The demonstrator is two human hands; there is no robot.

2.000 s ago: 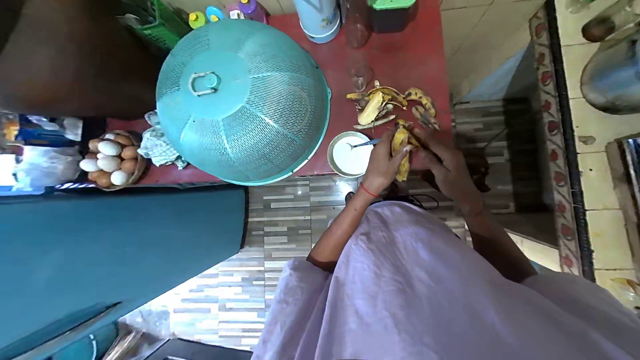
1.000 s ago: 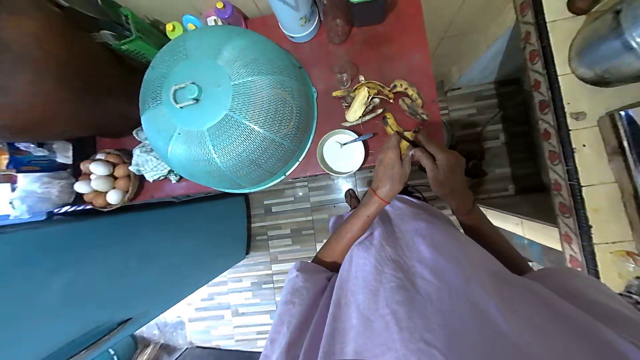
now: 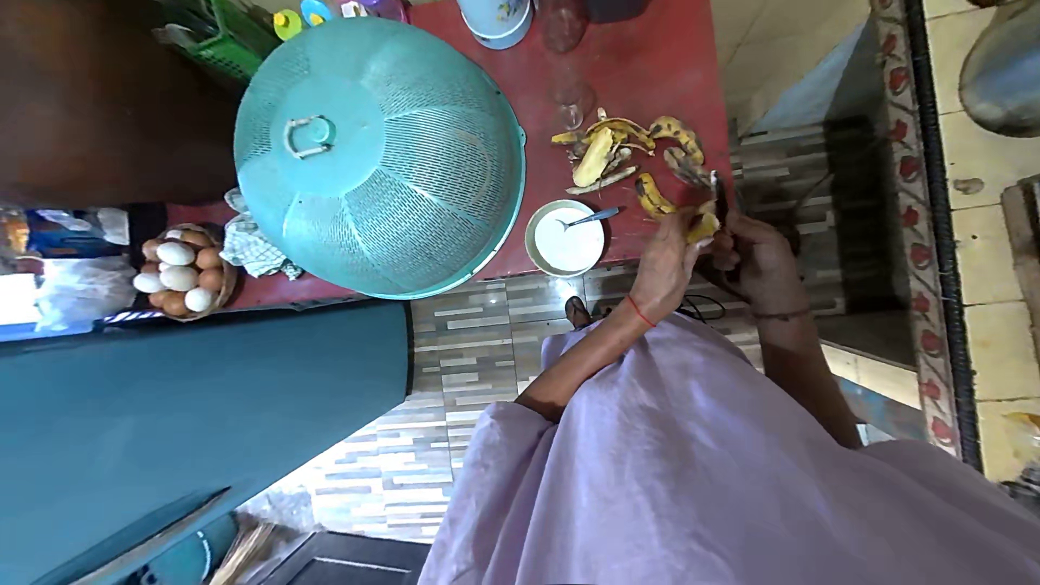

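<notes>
My left hand, with a red string at the wrist, is closed around a spotted banana at the table's right front. My right hand grips a knife, its blade up beside the banana's cut end. Left of the hands stands a bowl of white batter or liquid with a spoon leaning in it. Behind the hands lie a peeled banana, banana peels and another spotted banana or peel. The fingers hide part of the held banana and the knife's handle.
A large green mesh food cover takes up the left of the red table. Farther left are a cloth and a basket of eggs. A clear glass and a light blue container stand at the back.
The knife's blade now points up beside the banana, and my right hand has moved slightly away from my left. The bowl and the loose peels lie as before.
</notes>
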